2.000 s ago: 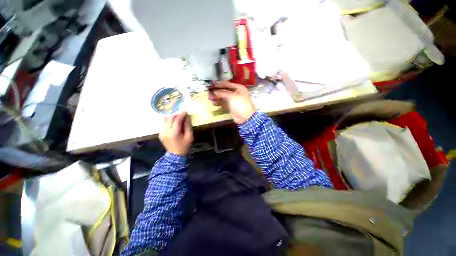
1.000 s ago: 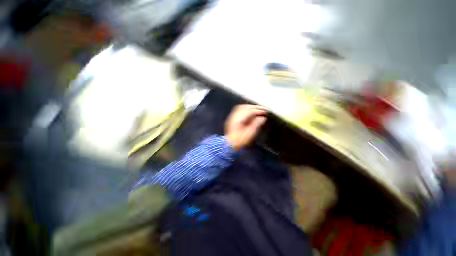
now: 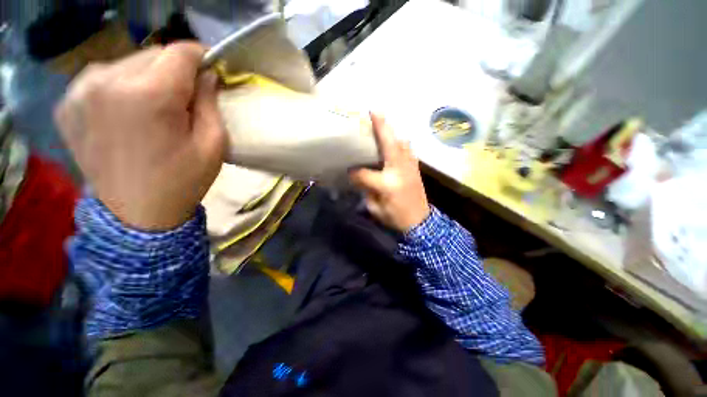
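Note:
A beige bag body (image 3: 291,132) with yellow edging is held in the air at upper left, slanting between my hands. My left hand (image 3: 147,128), large and close to the camera, is shut on its left end. My right hand (image 3: 397,182) grips its right end, index finger along the cloth and thumb below. My left fingers are partly hidden behind the fist. Stacked bags (image 3: 252,205) with yellow edges lie below the held bag, partly covered by it.
The white table (image 3: 395,70) runs diagonally with its edge right of my right hand. On it are a round parts dish (image 3: 453,126), a red holder (image 3: 595,164) and a clear plastic bag (image 3: 632,180). The grey machine head (image 3: 659,77) overhangs at upper right.
The view has swung left from the machine to the stacked bags. Both hands have left the machine table area, and a bag has been taken hold of between them.

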